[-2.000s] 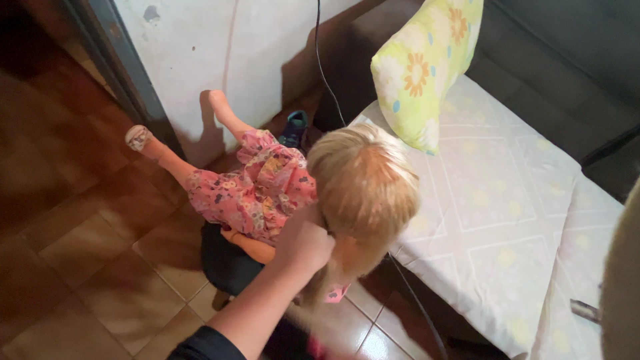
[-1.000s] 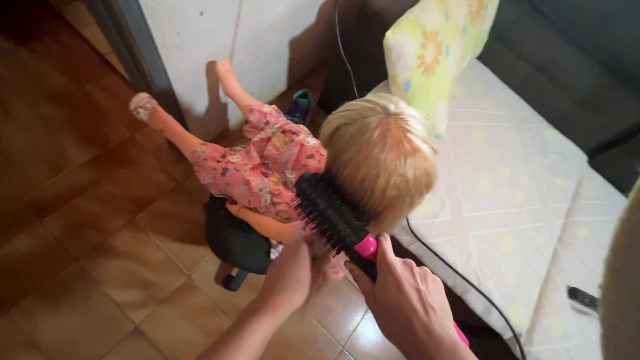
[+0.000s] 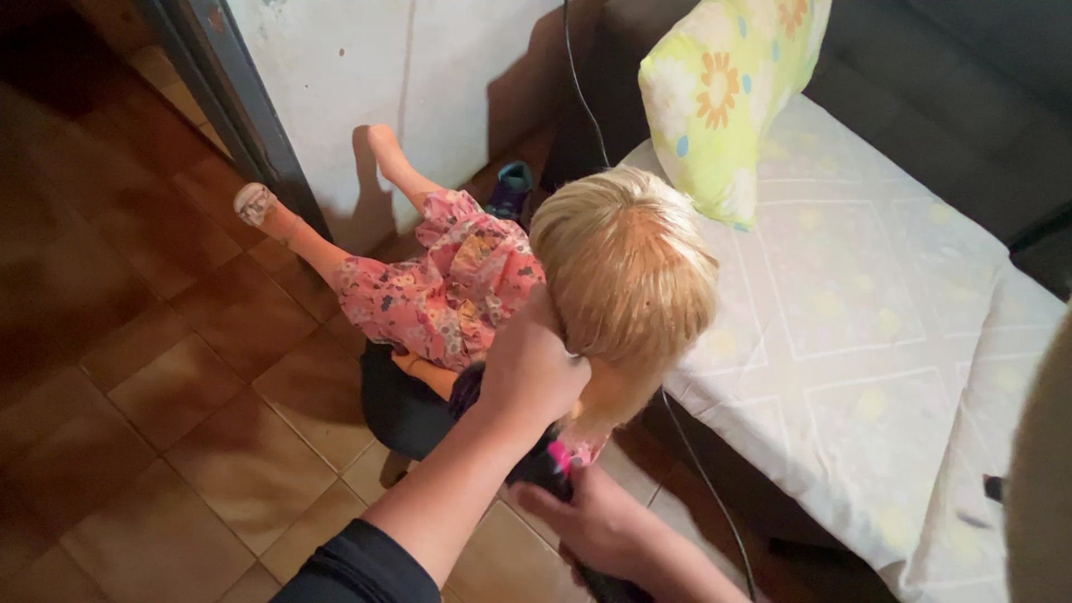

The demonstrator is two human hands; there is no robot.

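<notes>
A large doll with blond hair (image 3: 636, 251) and a pink floral outfit (image 3: 452, 285) sits on a small black seat (image 3: 402, 410), its legs stretched toward the wall. My left hand (image 3: 536, 360) is closed at the near side of the doll's head, on a lock of its hair. Below it, my right hand (image 3: 599, 519) grips the handle of a black and pink hot-air styling brush (image 3: 540, 465). My left forearm hides the middle of the brush; part of its bristled head shows beside the doll's arm.
To the right, a sofa with a pale patterned cover (image 3: 854, 293) carries a yellow-green flowered pillow (image 3: 720, 109). A dark shoe (image 3: 509, 191) lies by the wall behind the doll. A black cord (image 3: 712, 490) hangs along the sofa's front. Brown tiles (image 3: 209, 419) cover the floor.
One second ago the bristled brush head lay in view against the doll's hair; now it is lower, mostly behind my left forearm. My left hand has moved up to the side of the head.
</notes>
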